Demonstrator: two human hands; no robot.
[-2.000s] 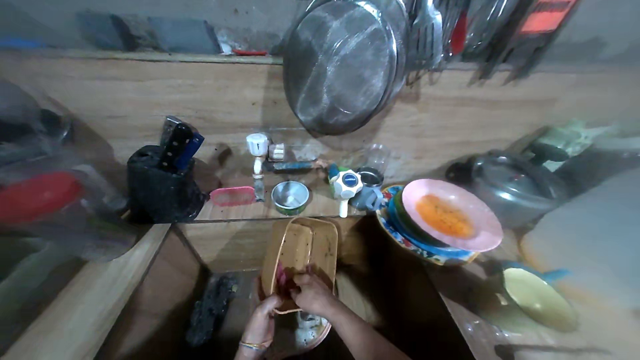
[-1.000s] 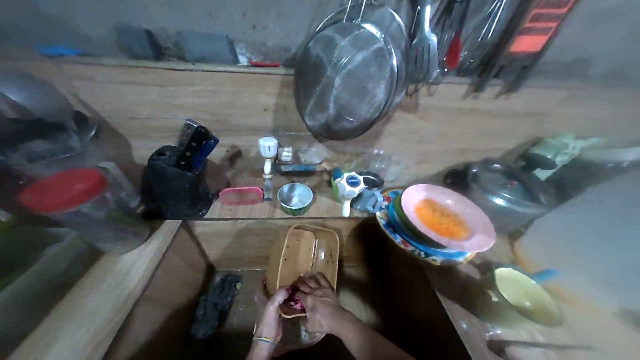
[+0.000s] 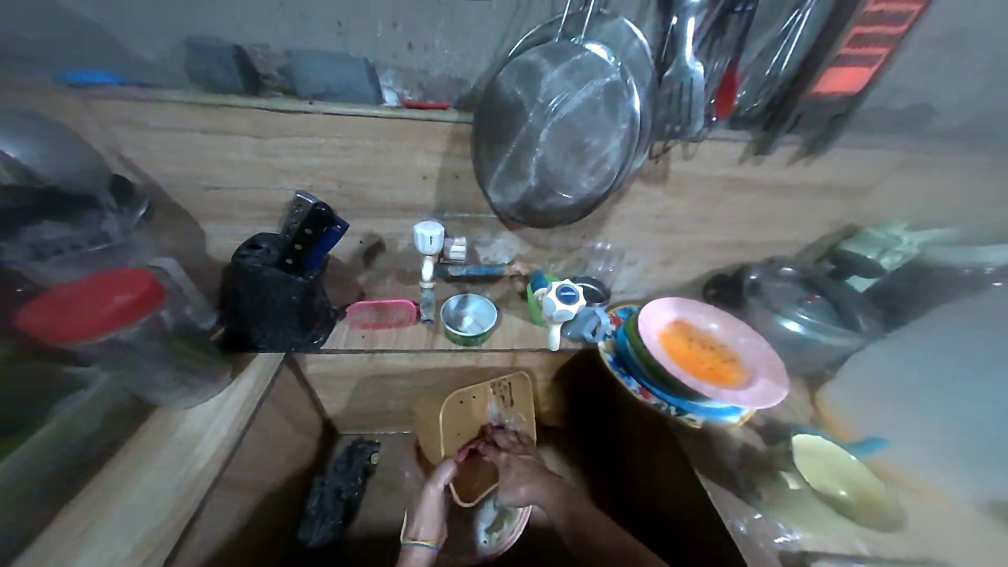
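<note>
A tan plastic basket or tray (image 3: 465, 402) with small holes is tilted up inside the sink basin, over a round bowl or plate (image 3: 516, 526) that holds something pale. My left hand (image 3: 429, 512), with a thin band at its wrist, grips the near left edge of the tray. My right hand (image 3: 516, 465) lies inside the tray, fingers bent on a small reddish-pink thing (image 3: 474, 447); whether this is a cloth or food I cannot tell. The fingertips of my right hand are partly blurred.
Behind the basin stand a knife block (image 3: 276, 299), a pink soap dish (image 3: 382, 314), a small metal bowl (image 3: 468, 315) and a tap (image 3: 428, 268). Stacked plates (image 3: 713, 354) and a yellow-green bowl (image 3: 843, 480) are at the right. A red-lidded jar (image 3: 150, 346) stands left; a dark lump (image 3: 342, 492) lies in the basin.
My right hand has moved from the tray's lower end further up into it. The tray's tilt has changed between the frames.
</note>
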